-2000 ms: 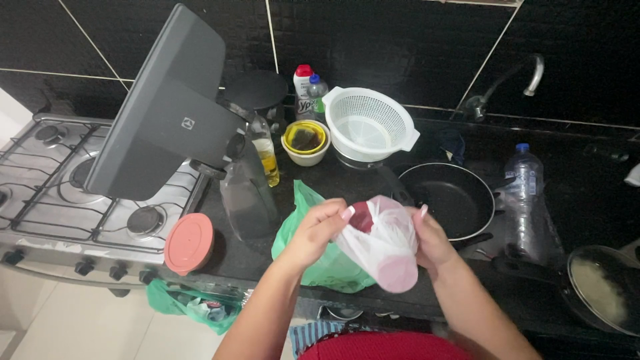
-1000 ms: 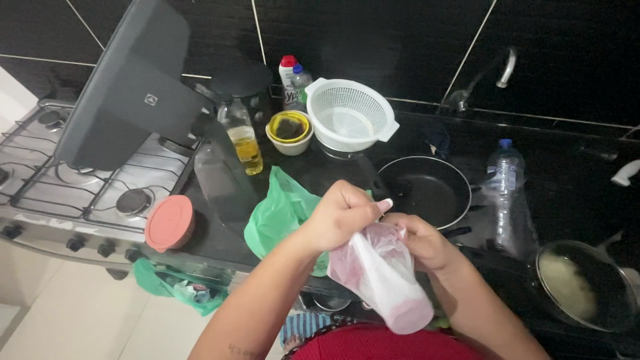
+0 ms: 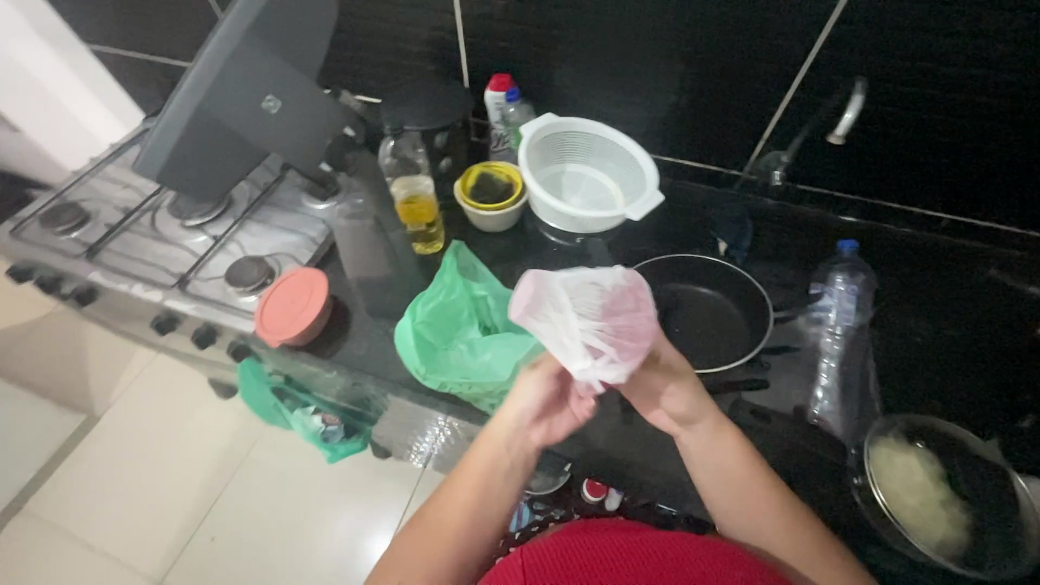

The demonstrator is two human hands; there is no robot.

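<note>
A white plastic bag [image 3: 585, 317] wrapped around something pinkish is held up over the counter's front part. My left hand [image 3: 552, 402] is at its lower left edge, fingers curled by the gathered end. My right hand [image 3: 662, 386] supports it from the lower right, its fingers partly hidden behind the bag. What is inside cannot be made out. Just left of the hands, a green plastic bag [image 3: 463, 333] lies on the counter. Behind my right hand sits a black frying pan [image 3: 707, 313].
A white colander [image 3: 589, 175], small bowls [image 3: 491, 195] and an oil bottle [image 3: 418, 211] stand behind. A lidded coral container [image 3: 292, 309] sits beside the gas stove [image 3: 146, 236]. To the right are a plastic water bottle [image 3: 837, 325], a faucet [image 3: 849, 114] and a glass-lidded pan [image 3: 926, 496].
The wrapped white bag has been turned: its pink end pointed down to the right and now points up to the left. Both hands have shifted beneath it.
</note>
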